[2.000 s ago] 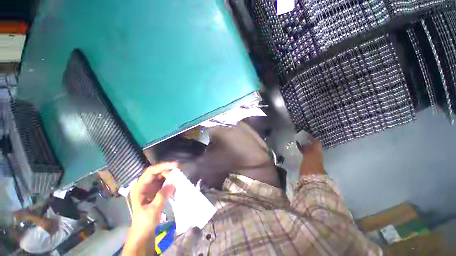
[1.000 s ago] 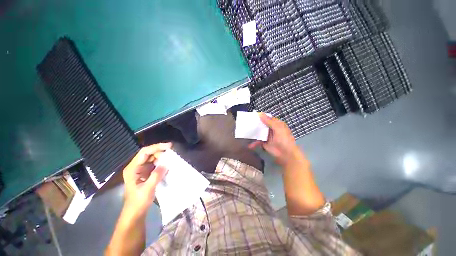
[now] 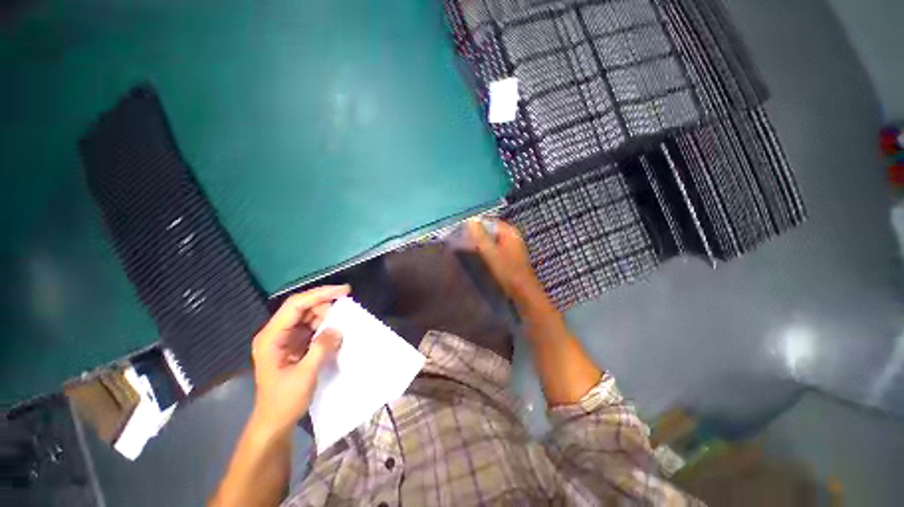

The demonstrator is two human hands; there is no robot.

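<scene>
My left hand (image 3: 297, 352) holds a white label sheet (image 3: 362, 371) between thumb and fingers, in front of the plaid shirt. My right hand (image 3: 501, 253) is blurred at the table's near right corner. Its fingertips are at the table edge, and whether they hold a paper cannot be told. A long black ribbed stack (image 3: 183, 248) lies on the green table (image 3: 337, 119) at the left and reaches over its near edge. Large keyboard stacks (image 3: 605, 89) stand beside the table at right, with a small white paper (image 3: 504, 100) on them.
White papers (image 3: 145, 426) and a brown board (image 3: 102, 404) are below the table edge at left. Grey floor (image 3: 734, 337) shows at right. A brown box (image 3: 753, 475) is low at right, partly behind the sleeve. Small red and blue things (image 3: 892, 153) show at the far right edge.
My right hand has moved forward to the table edge; the white paper it held is no longer clearly seen. White papers at that edge no longer show clearly. My left hand still holds its sheet.
</scene>
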